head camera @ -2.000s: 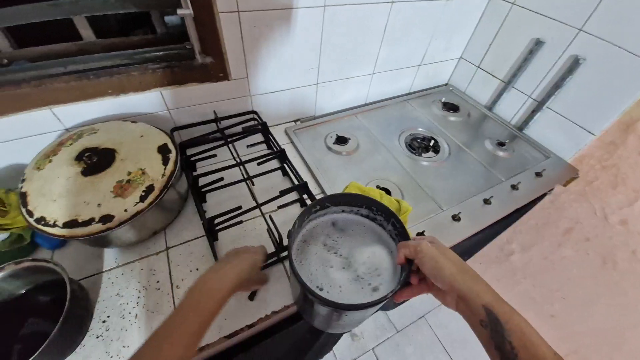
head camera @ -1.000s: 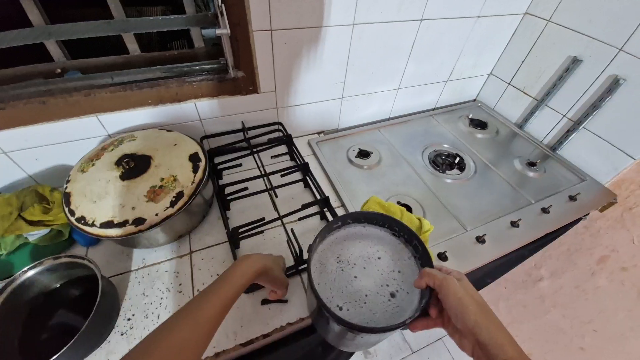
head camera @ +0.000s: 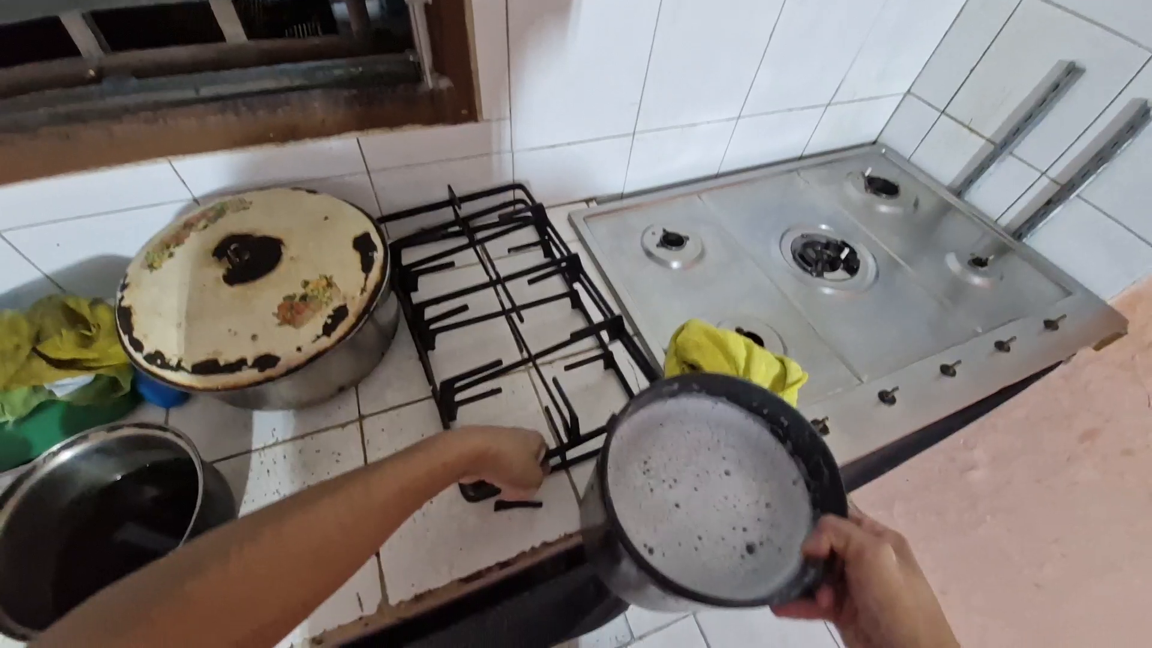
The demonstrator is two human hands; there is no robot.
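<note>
My right hand [head camera: 864, 576] grips the near right side of a metal pot [head camera: 711, 499] filled with foamy, greyish water. This pot is held over the counter's front edge. Just left of it, my left hand [head camera: 504, 461] is closed at the near end of the black burner grates [head camera: 517, 315], which lie on the tiled counter; its fingertips are partly hidden. A yellow cloth [head camera: 733, 355] rests behind the pot on the steel gas cooktop [head camera: 765, 297], whose burners are bare of grates.
On the left stands a large pot with a worn cream enamel lid [head camera: 252, 292]. In front of it is an open pot of dark liquid [head camera: 108, 531], beside yellow-green cloths [head camera: 63, 346]. Two metal brackets [head camera: 1017, 126] are on the right wall, and cooktop knobs [head camera: 949, 369] line the front.
My left hand has come to the near end of the grates and closed there. The pot stays in my right hand. The view has shifted somewhat.
</note>
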